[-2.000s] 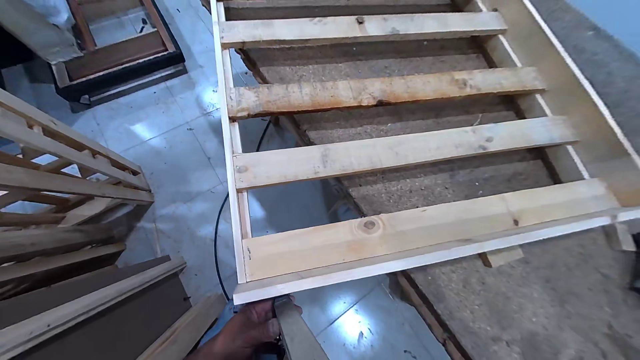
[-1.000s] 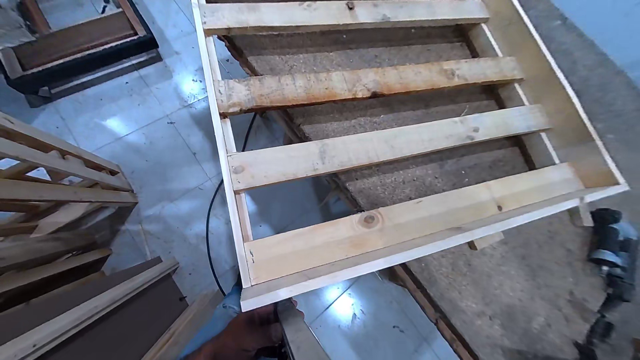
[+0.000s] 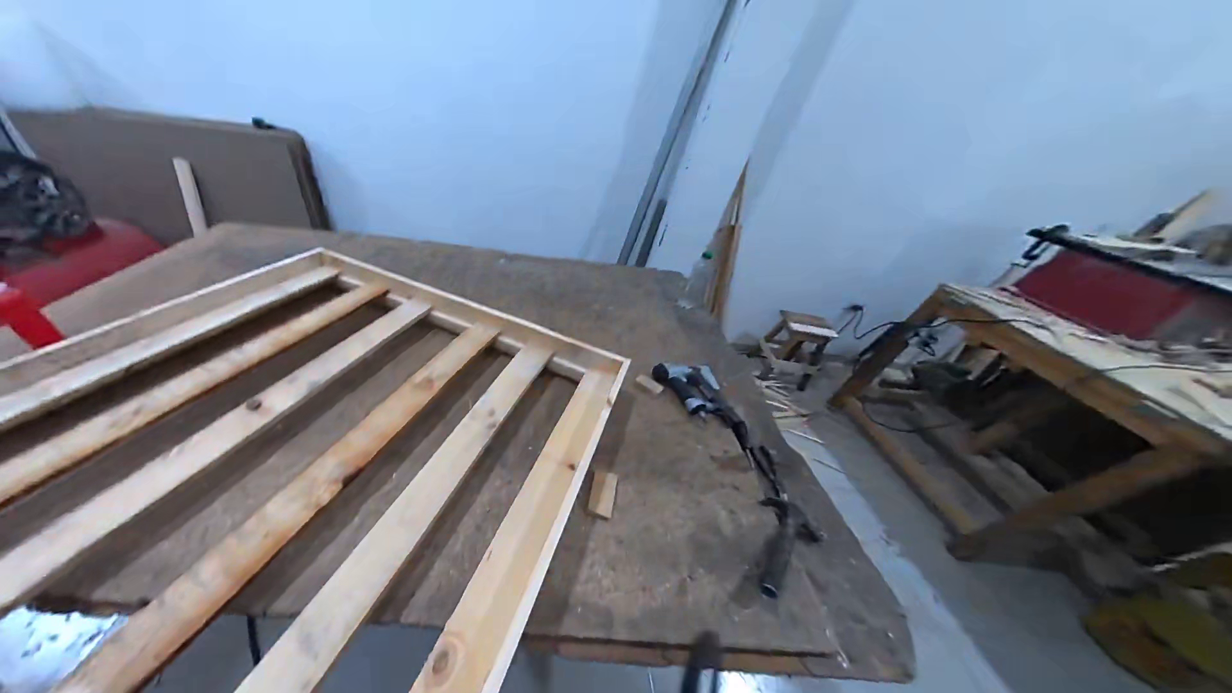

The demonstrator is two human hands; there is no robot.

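Observation:
Neither of my hands shows in the head view. A slatted wooden frame (image 3: 472, 337) lies across the workbench (image 3: 674, 539), its near left part cut off by the picture's edge. Just past its right corner rests a pneumatic nail gun or similar black and grey power tool (image 3: 688, 385), with other dark tools trailing from it, too blurred to name. A dark handle-like object (image 3: 775, 563) lies nearer the bench's front. A small wood block (image 3: 603, 494) sits beside the frame's side rail. At the bottom edge a blurred dark object (image 3: 705, 654) pokes into view.
At the right stands a wooden table (image 3: 1088, 375) with a red object (image 3: 1107, 289) and cables. A small wooden stool (image 3: 801, 337) and scattered wood strips are on the floor between. Brown panels (image 3: 231, 173) lean on the wall; a red machine (image 3: 91, 255) is at the left.
The view has swung far to the right and up. The hand seen earlier at the frame's near corner is out of view.

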